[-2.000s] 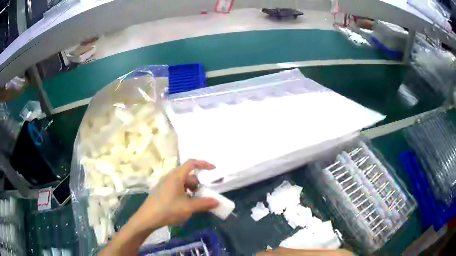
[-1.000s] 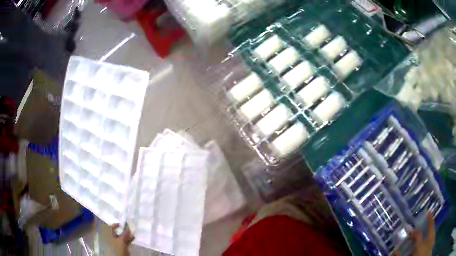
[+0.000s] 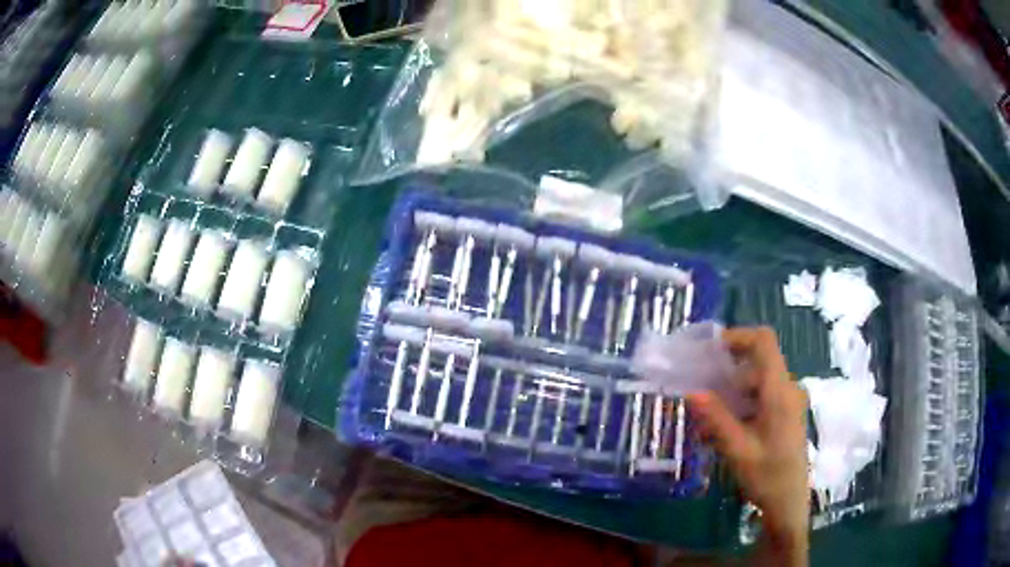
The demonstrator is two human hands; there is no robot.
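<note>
The blue tray (image 3: 371, 377) lies in front of me with slender metal-tipped rods (image 3: 443, 388) in two rows. My right hand (image 3: 755, 415) is over the tray's right end, thumb and fingers closed on a small translucent plastic piece (image 3: 692, 360); the piece is blurred. A small white grid tray (image 3: 199, 515) is at the lower left edge. Only a fingertip of my left hand (image 3: 183, 562) shows on it; the rest is cut off. White-cream packs (image 3: 207, 271) stand in a clear blister tray (image 3: 166, 210) to the left.
A clear bag (image 3: 388, 144) of cream foam pieces (image 3: 532, 55) lies behind the blue tray, with a white card (image 3: 578, 203) between. White slips (image 3: 847, 415) lie at right, before a white tray stack (image 3: 853, 155). A rod-filled blister tray (image 3: 941, 410) is far right. More packs (image 3: 55, 155) stand far left.
The view has swung left, then back over the blue tray. The foam piece held two seconds ago is gone from the hand in view. My right hand now holds a translucent piece; the white grid tray sits lower.
</note>
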